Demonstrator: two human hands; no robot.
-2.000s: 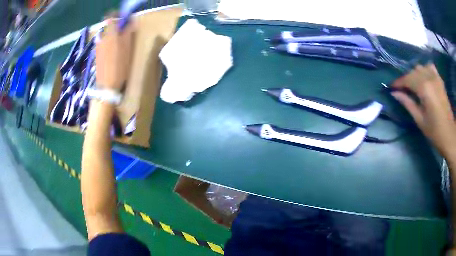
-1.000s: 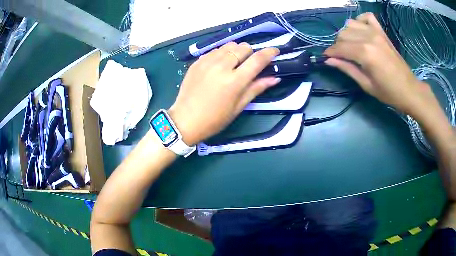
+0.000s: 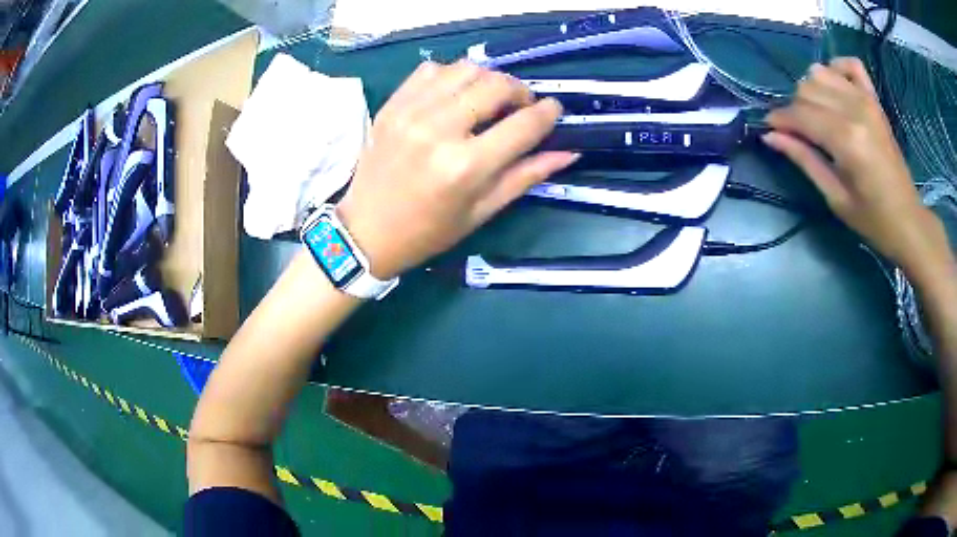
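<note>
Several black and white 3D printing pens lie side by side on the green bench. My left hand (image 3: 451,157) is closed around the front of one pen (image 3: 651,137), whose black face shows a lit display; its tip is hidden by the hand. My right hand (image 3: 839,136) is at that pen's rear end, its thumb and fingers pinched on the power cable plug (image 3: 758,130). Two white-sided pens, one with its cable (image 3: 756,243) at the rear, lie nearer me: the upper pen (image 3: 651,199) and the lower pen (image 3: 619,264). More pens lie beyond.
A cardboard tray of pens (image 3: 220,210) stands at the left, with a crumpled white cloth (image 3: 299,136) beside it. A white board (image 3: 420,19) lies at the far side. Clear filament loops (image 3: 923,115) lie at the right. A cardboard box (image 3: 388,425) is below the bench edge.
My left hand came from the tray to a pen in the row. My right hand moved to that pen's rear. The pen's display is now lit and visible.
</note>
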